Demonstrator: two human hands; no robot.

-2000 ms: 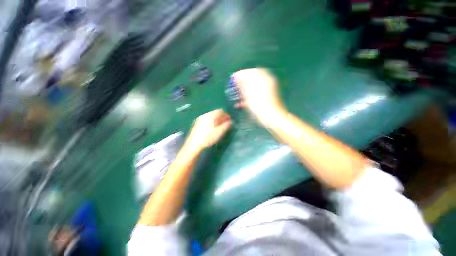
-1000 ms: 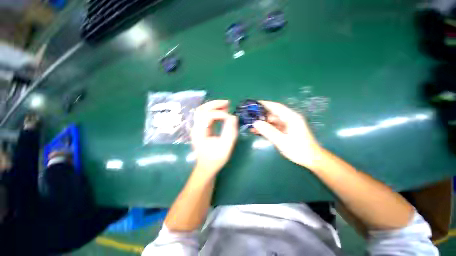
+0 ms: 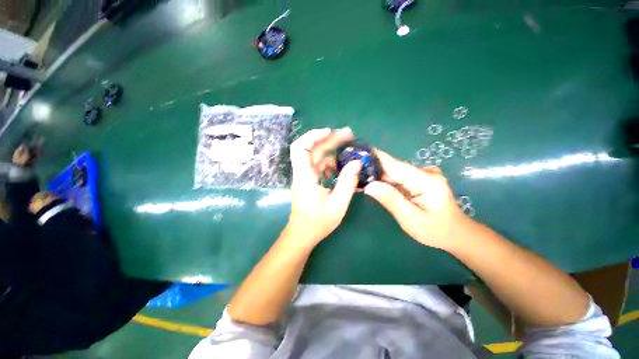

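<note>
A round black motor unit with a blue face (image 3: 359, 165) is held between both hands above the green bench. My left hand (image 3: 319, 184) grips its left side, with the thumb on the face. My right hand (image 3: 417, 196) holds its right side with thumb and fingers. Part of the unit is hidden by the fingers. Loose silvery rings (image 3: 468, 140) lie scattered on the bench to the right of my hands. A clear plastic bag of grey rings (image 3: 266, 156) with a white label lies to the left.
A motor unit with a short lead (image 3: 272, 43) lies beyond the bag, another at the top edge, and two small ones (image 3: 111, 95) at far left. A person's dark sleeve (image 3: 77, 259) and a blue tray (image 3: 87, 184) are at left. A brown box (image 3: 607, 289) stands lower right.
The view has turned and steadied. My left hand, apart from the unit with curled fingers one second ago, is now on it. My right hand still holds it.
</note>
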